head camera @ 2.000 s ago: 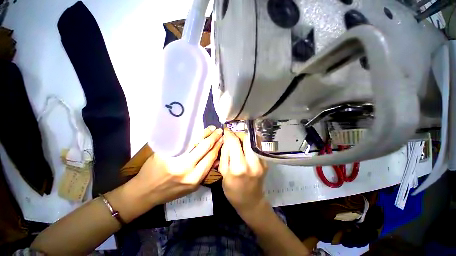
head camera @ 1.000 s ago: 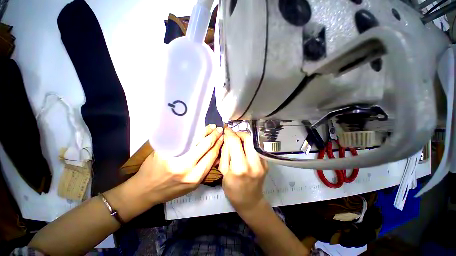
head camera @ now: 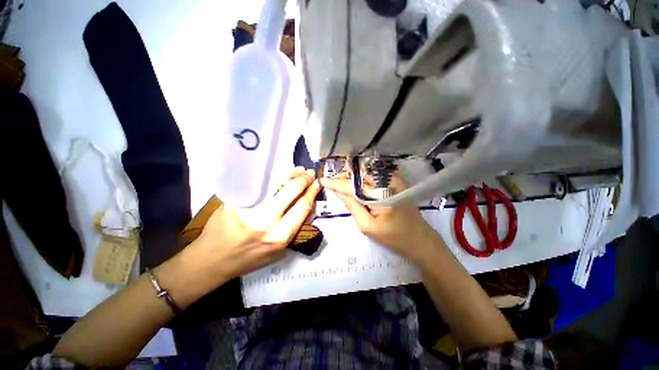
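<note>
My left hand (head camera: 249, 235) holds a joined black and brown piece (head camera: 309, 240) at the needle area; its brown part (head camera: 204, 218) shows left of the hand and a dark part above the fingertips. My right hand (head camera: 394, 224) is right of the needle plate (head camera: 336, 168), one fingertip close to the left fingertips at the fabric edge, other fingers partly behind the machine's guard. Whether it grips the fabric is unclear. The sewing machine (head camera: 462, 94) hides the needle. The white lamp (head camera: 253, 130) covers part of the work.
A long black piece (head camera: 148, 144) lies left, with another dark piece (head camera: 40, 181) at the far left. A beige tag (head camera: 115, 259) lies between them. Red-handled scissors (head camera: 485, 224) lie right of the needle. White strips (head camera: 594, 235) hang at the right table edge.
My right hand has shifted right and turned, its forearm now further right. My left hand has moved slightly up. The machine and lamp appear shifted left in view.
</note>
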